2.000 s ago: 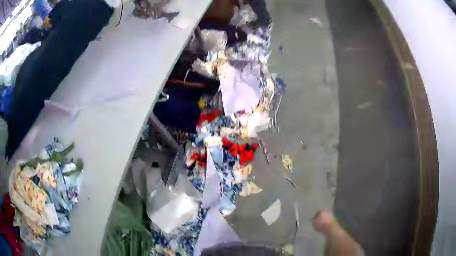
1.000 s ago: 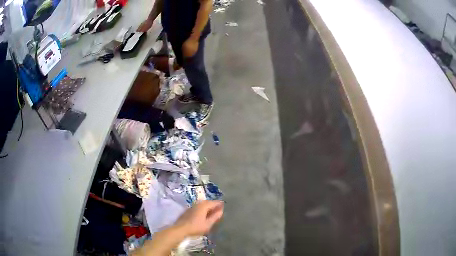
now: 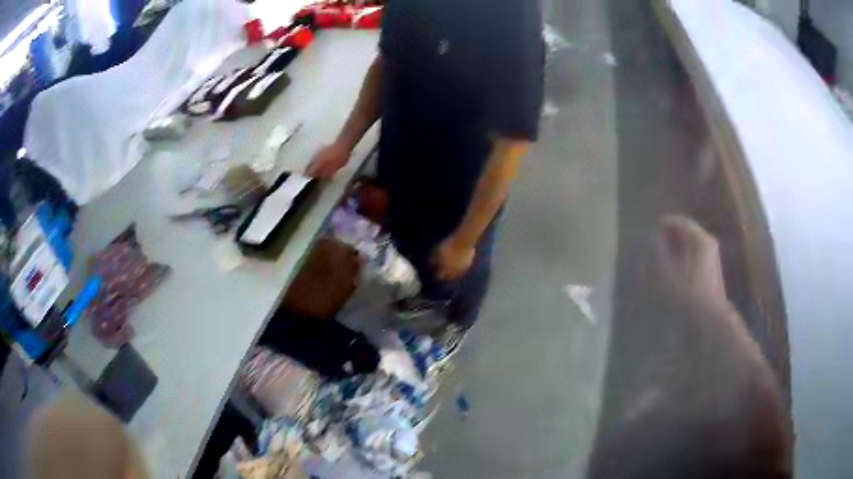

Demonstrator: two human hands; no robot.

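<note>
My right hand (image 3: 690,253) is raised over the floor at the right, its forearm running to the lower edge. It is blurred, and no held thing is visible in it. My left hand or wrist (image 3: 79,444) is a blurred patch cut off by the lower left edge; its fingers cannot be made out. Between and beyond them, a loose heap of blue-white and cream fabric scraps (image 3: 369,412) lies on the floor by the table's edge, touched by neither hand. A pale striped cloth bundle (image 3: 279,382) lies beside the heap.
A person in dark clothes (image 3: 458,122) stands at the white table (image 3: 220,313), one hand at a dark cut-piece stack (image 3: 276,213). Shears (image 3: 220,217), maroon dotted cloth (image 3: 122,281) and a blue cutting machine (image 3: 42,271) are on the table. Another long white table (image 3: 804,187) borders the right.
The view has moved up along the aisle, and the other person appears nearer. My left hand has gone from above the scraps to the lower left edge; my right hand has come into view.
</note>
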